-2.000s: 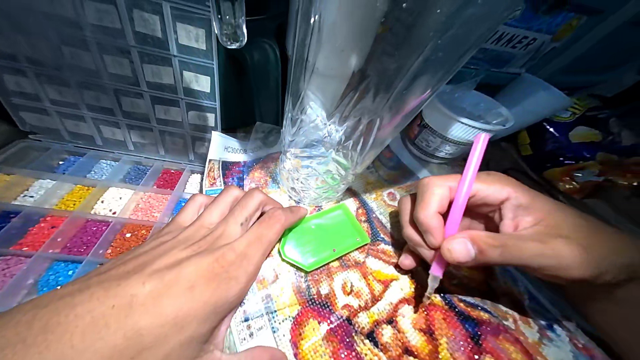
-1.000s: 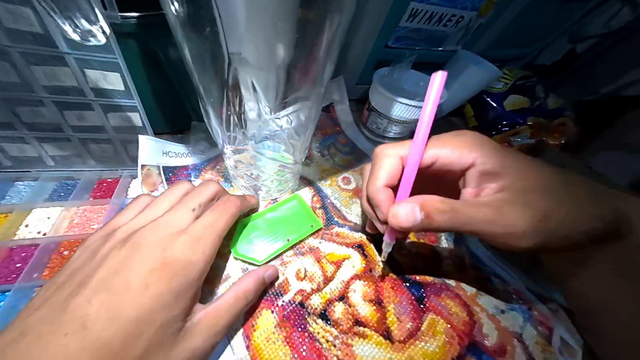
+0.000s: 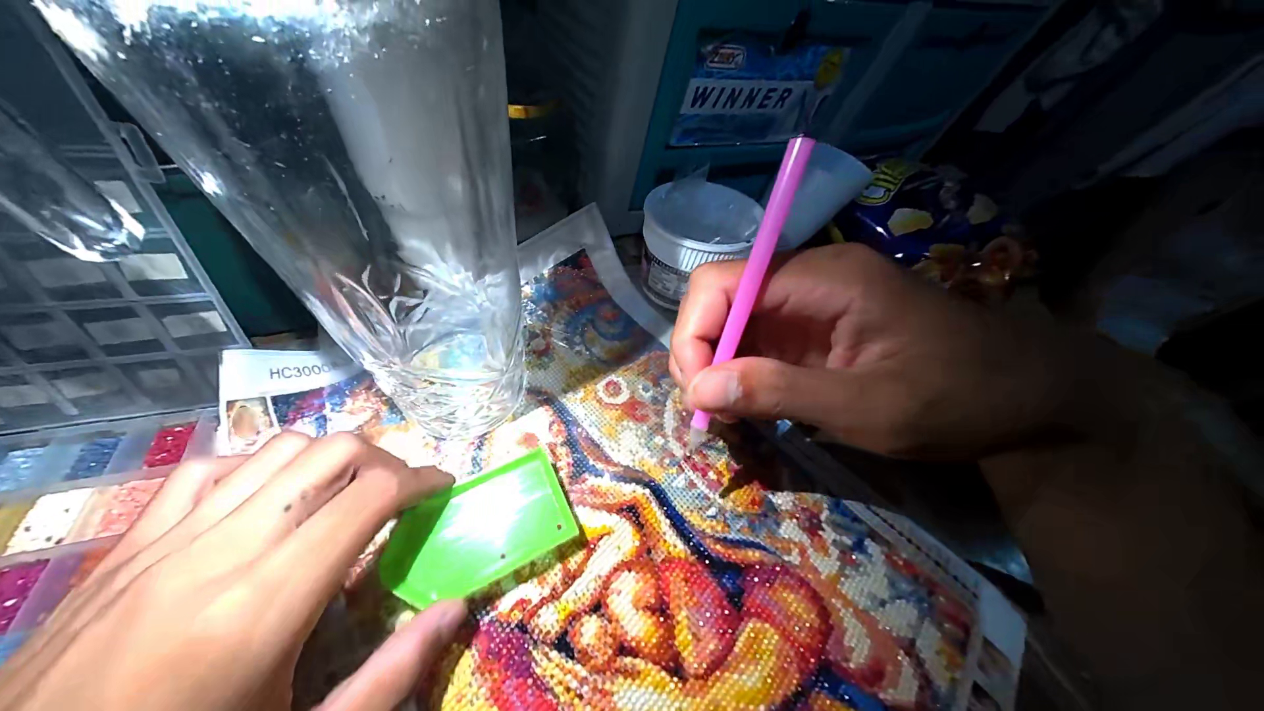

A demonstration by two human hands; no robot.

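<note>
Pinched between the thumb and fingers of my right hand (image 3: 839,346) is a pink diamond-painting pen (image 3: 760,257), its tip down at the canvas. The diamond-painting canvas (image 3: 681,612) lies under both hands, largely covered with coloured beads. A green plastic bead tray (image 3: 484,533) with a few small dark beads rests on it. My left hand (image 3: 257,563) lies flat at the left, its thumb and index finger touching the tray's left side; whether it grips the tray I cannot tell.
A tall clear vase-like vessel (image 3: 434,237) stands on the canvas behind the tray. At the left is a compartment box of coloured beads (image 3: 118,454) with its raised lid (image 3: 89,326). Behind my right hand are a white-lidded tub (image 3: 691,227), a translucent cup (image 3: 820,193) and a dark snack bag (image 3: 918,212).
My right hand has moved with the pen from the beaded figure to a part of the canvas farther back. My left hand stays beside the green tray. The view has shifted and come closer.
</note>
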